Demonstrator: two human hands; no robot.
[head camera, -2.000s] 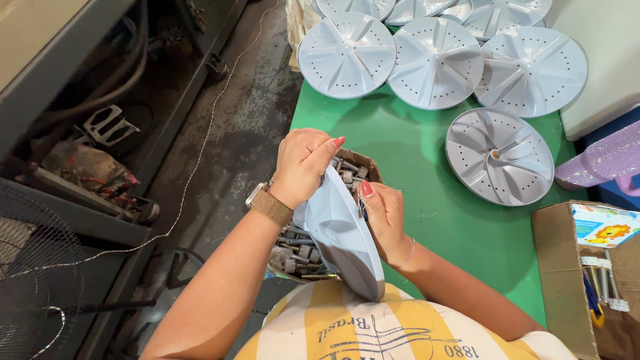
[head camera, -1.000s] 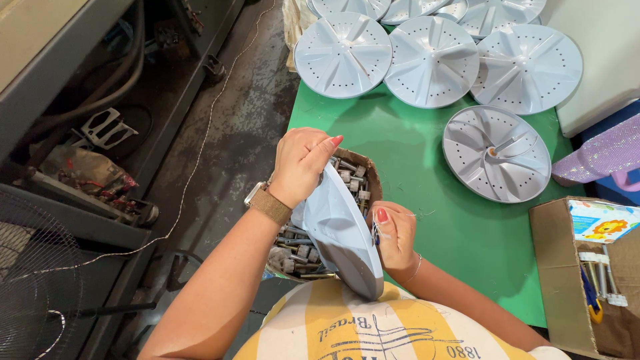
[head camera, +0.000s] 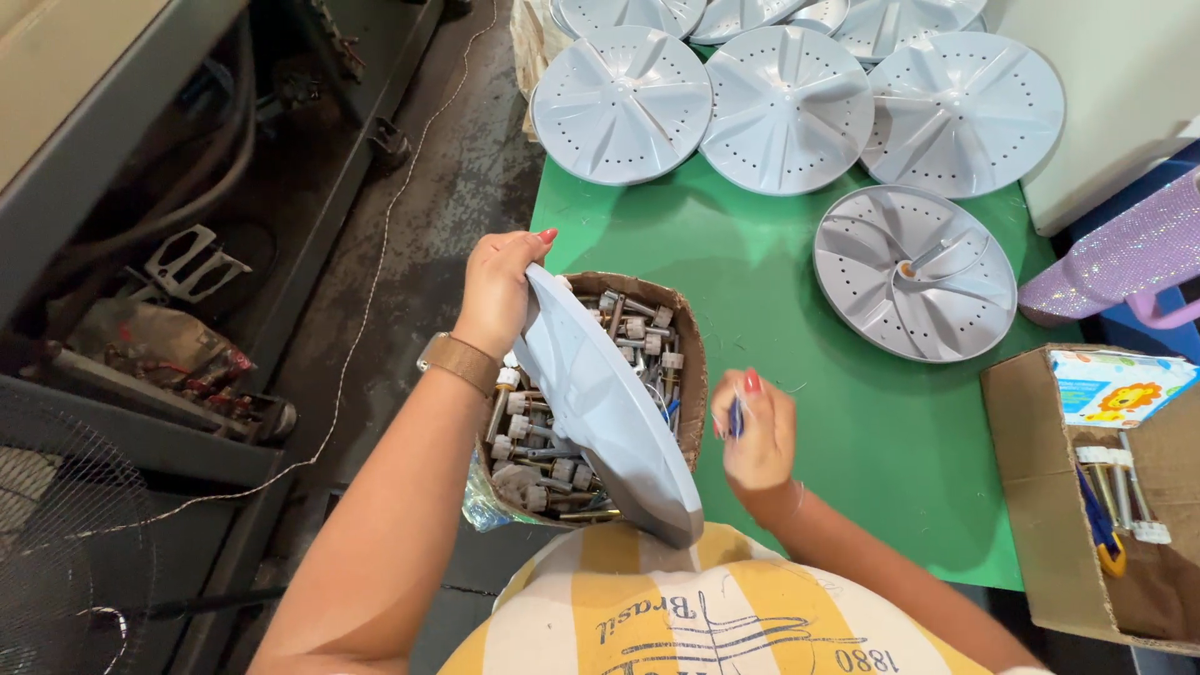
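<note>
My left hand (head camera: 502, 281) grips the upper rim of a light grey plastic ribbed disc (head camera: 609, 403), which is tilted on edge, its lower rim by my shirt. Right of the disc, my right hand (head camera: 757, 427) is closed around a small dark blue tool, mostly hidden by the fingers, with thin pale strands at it. Behind and below the disc is a cardboard box (head camera: 696, 375) full of metal shafts with white toothed plastic ends (head camera: 520, 427). Another grey disc (head camera: 914, 272), with a central shaft, lies on the green tabletop (head camera: 844, 422).
Several perforated discs (head camera: 787, 112) lie across the table's far end. At right are a glittery purple tumbler (head camera: 1116, 244) and a cardboard box (head camera: 1031, 487) with shafts and a yellow-and-blue tool. A fan guard (head camera: 66, 525) and dark metal shelving stand at left.
My right hand has moved right, away from the disc's edge, where it was two seconds ago. My left hand keeps its hold on the rim.
</note>
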